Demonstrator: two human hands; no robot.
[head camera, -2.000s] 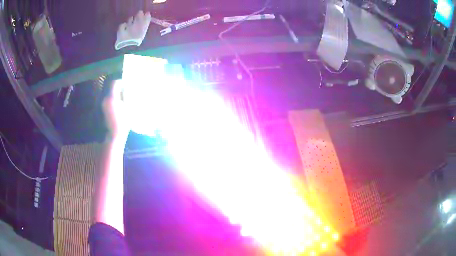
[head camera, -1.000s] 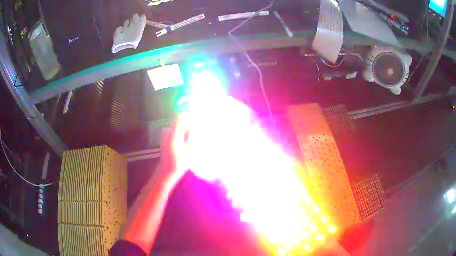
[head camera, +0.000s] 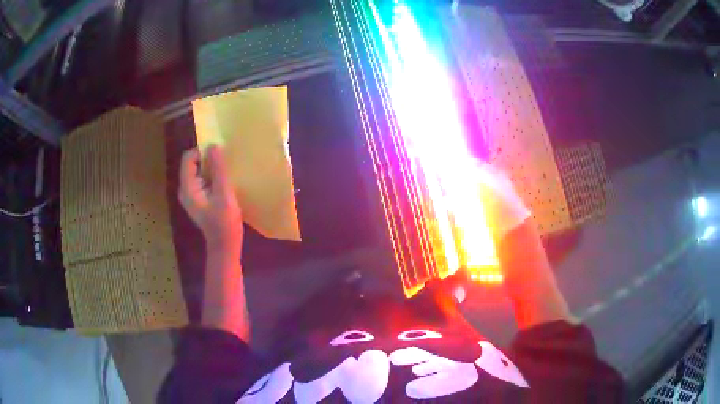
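My left hand (head camera: 207, 193) holds a plain yellow sheet (head camera: 256, 162) by its left edge, thumb on its face, left of the lit boards. A glowing LED board (head camera: 430, 102) slants down the middle right, its surface washed out by glare. Several thin boards on edge (head camera: 387, 189) show as bright lines along its left side. My right hand (head camera: 501, 193), in a pale glove, is at the right side of the glowing board near its lower end. Glare hides its fingertips, so its grip cannot be told.
A ribbed stack of yellow boards (head camera: 118, 229) stands at the left on a cardboard box (head camera: 142, 359). Dotted yellow boards (head camera: 517, 118) lean at the right, beside a small dotted block (head camera: 583, 181). A green dotted board (head camera: 268, 47) lies behind the sheet. Metal rails (head camera: 608, 38) run behind.
The view has tilted down. My left hand has moved away from the glare with the sheet, now plainly visible. The glowing board stands steeper, with thin board edges visible beside it.
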